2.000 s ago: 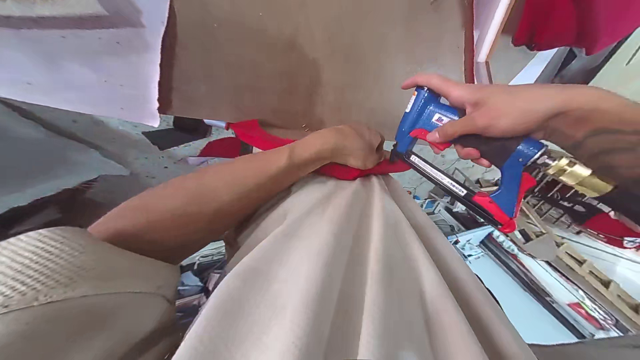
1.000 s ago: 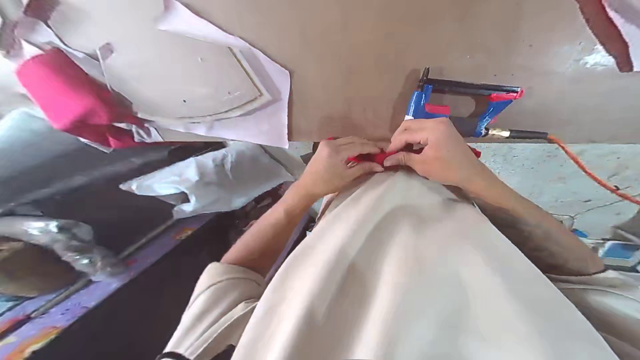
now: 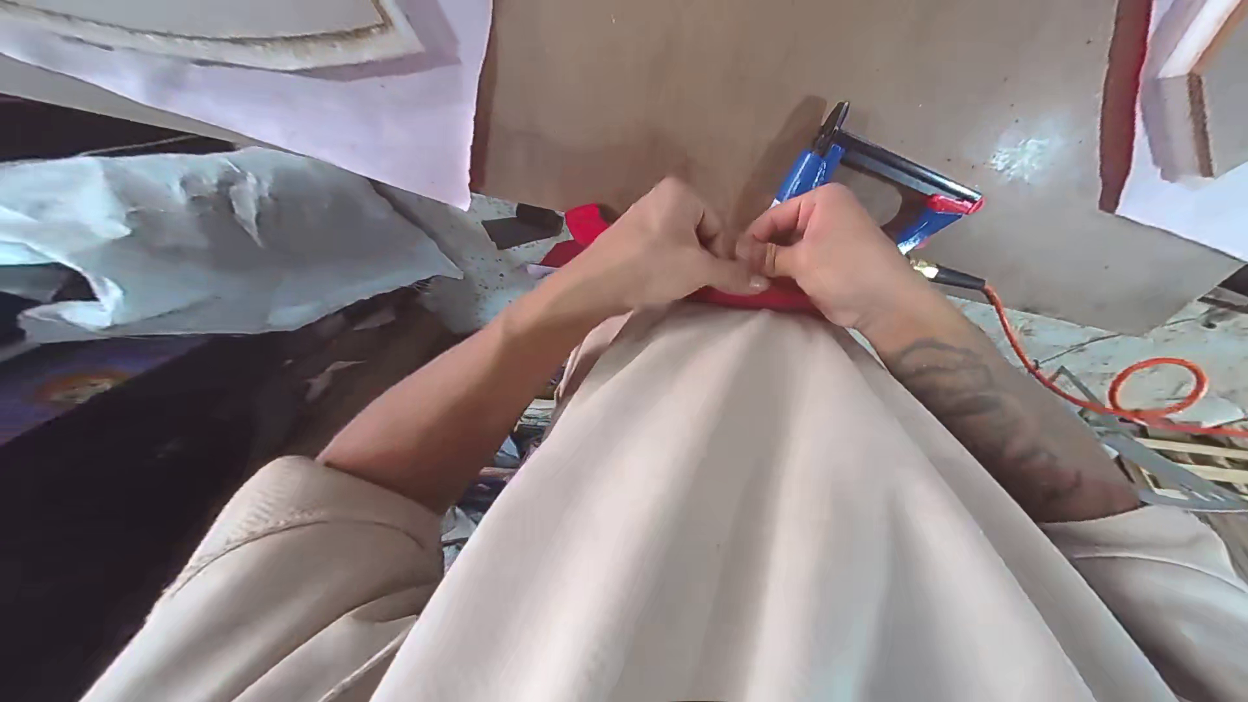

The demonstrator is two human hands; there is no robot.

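Note:
Close together at the edge of a brown work surface (image 3: 624,107) are my two hands. My left hand (image 3: 673,249) pinches red fabric (image 3: 760,298), its fingers bent and its thumb pointing at the other hand. My right hand (image 3: 824,249) has thumb and forefinger pinched on the same piece; the exact grip is partly hidden by the fingers. Just beyond my right hand, a blue and black pneumatic stapler (image 3: 907,171) with red parts lies on the surface, held by neither hand. An orange air hose (image 3: 1014,341) runs from its brass fitting to the right.
Pale sheet material (image 3: 390,117) with a cut-out shaped panel (image 3: 244,49) lies at upper left. Another panel with a thick edge (image 3: 1199,107) is at upper right. Crumpled translucent plastic (image 3: 224,234) hangs at left. Red scraps (image 3: 585,224) lie beyond my left forearm.
Two seconds ago my right hand held the stapler beside the red fabric; one second ago it lay on the surface, with both hands at the fabric, where they remain. The view has shifted.

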